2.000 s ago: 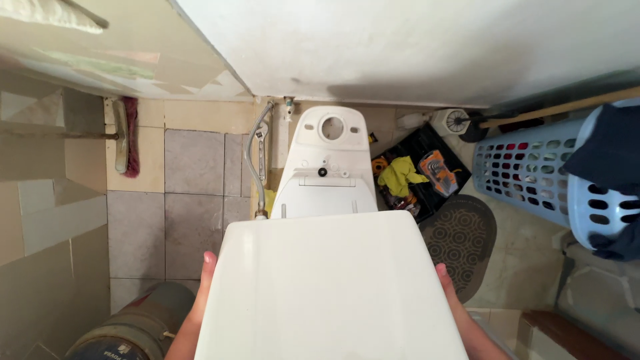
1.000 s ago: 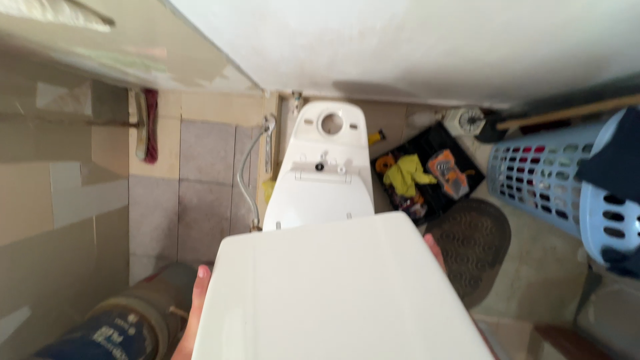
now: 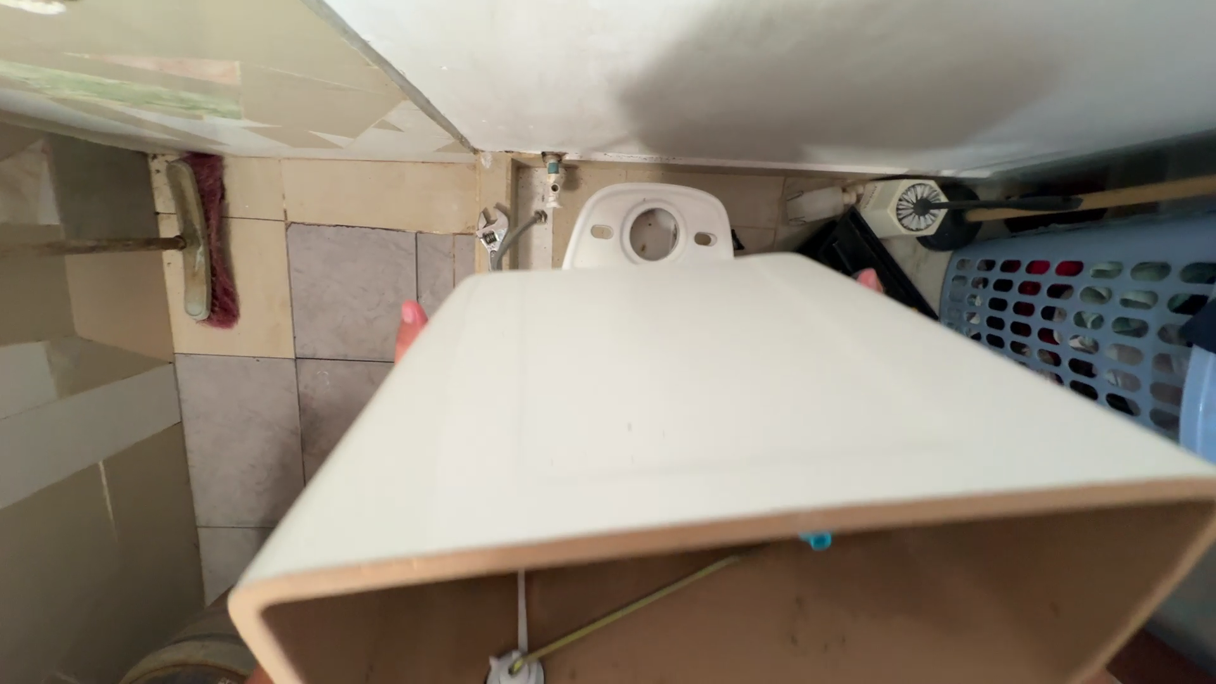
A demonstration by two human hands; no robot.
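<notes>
A white ceramic toilet cistern fills the lower middle, its open top tilted toward me. Inside it show a brown unglazed wall, a thin rod, a white plastic fitting and a small blue piece. My left hand grips the cistern's left side, only fingertips showing. At its right side, a fingertip of my right hand shows; the rest is hidden behind it. Beyond the cistern, the back of the toilet bowl shows its round inlet hole and two slots. The cistern hides the rest of the bowl.
An adjustable wrench and a grey flexible hose lie left of the bowl, near a wall valve. A broom is at the left. At right are a black tray, a brush and a blue laundry basket.
The cistern has been raised and tilted, so its open top and inside now show. It covers the bowl's seat area and most of the black tray, which showed earlier.
</notes>
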